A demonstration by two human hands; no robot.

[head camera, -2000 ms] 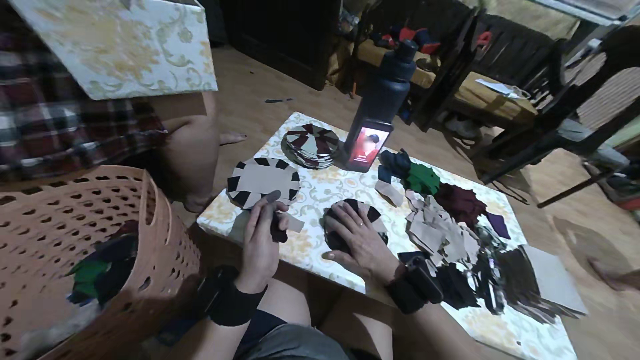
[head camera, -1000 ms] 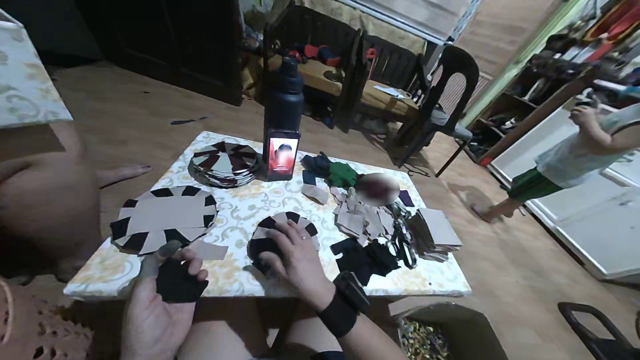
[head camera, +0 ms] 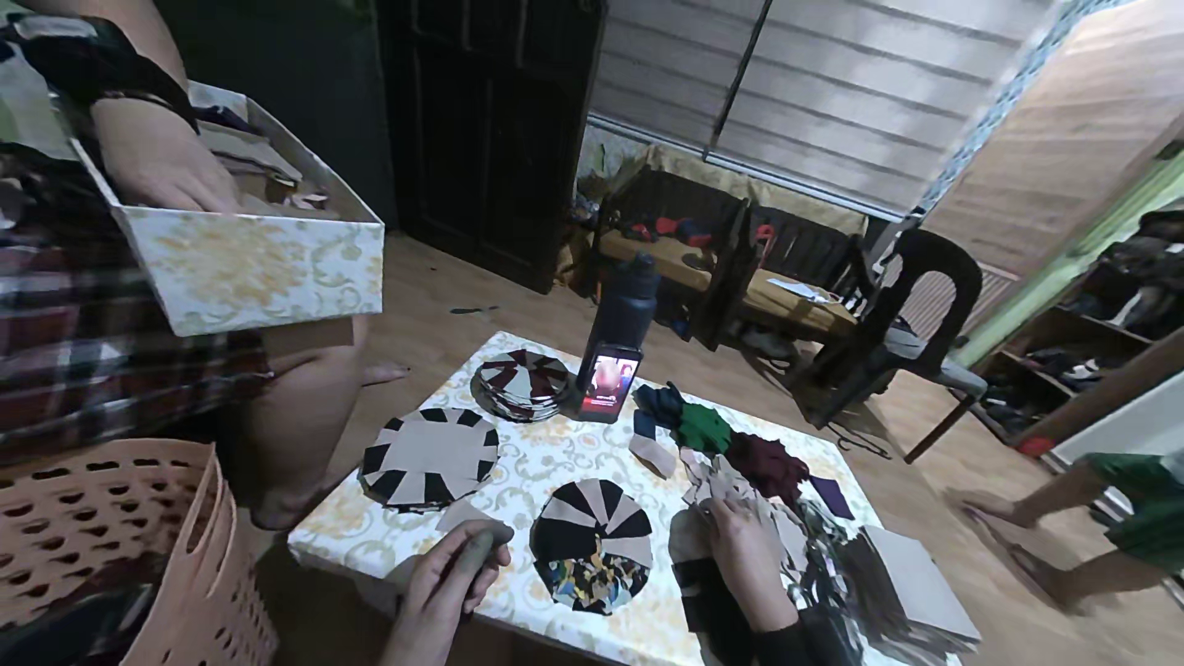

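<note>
My left hand (head camera: 455, 578) is at the near edge of the low table, its thumb and fingers together; whether something is between them I cannot tell. A small beige fabric piece (head camera: 460, 516) lies just beyond it. My right hand (head camera: 745, 555) reaches into the pile of beige fabric scraps (head camera: 717, 478); its fingertips are partly hidden. Between my hands lies a round patchwork piece (head camera: 597, 546) in black, beige and a multicolored print. Left of it is a beige disc with black edge patches (head camera: 433, 458), and behind that a stack of round patchwork pieces (head camera: 524, 384).
A phone (head camera: 609, 382) leans on a dark bottle (head camera: 629, 301) at the table's back. Green (head camera: 703, 427) and maroon cloth (head camera: 768, 464) and a stack of beige sheets (head camera: 916, 583) lie right. A plastic basket (head camera: 231, 592) stands left; a person holds a patterned box (head camera: 268, 268).
My right hand has left the round patchwork piece and moved right to the beige scraps. The dark cloth seen in my left hand one second ago no longer shows there. The view has shifted.
</note>
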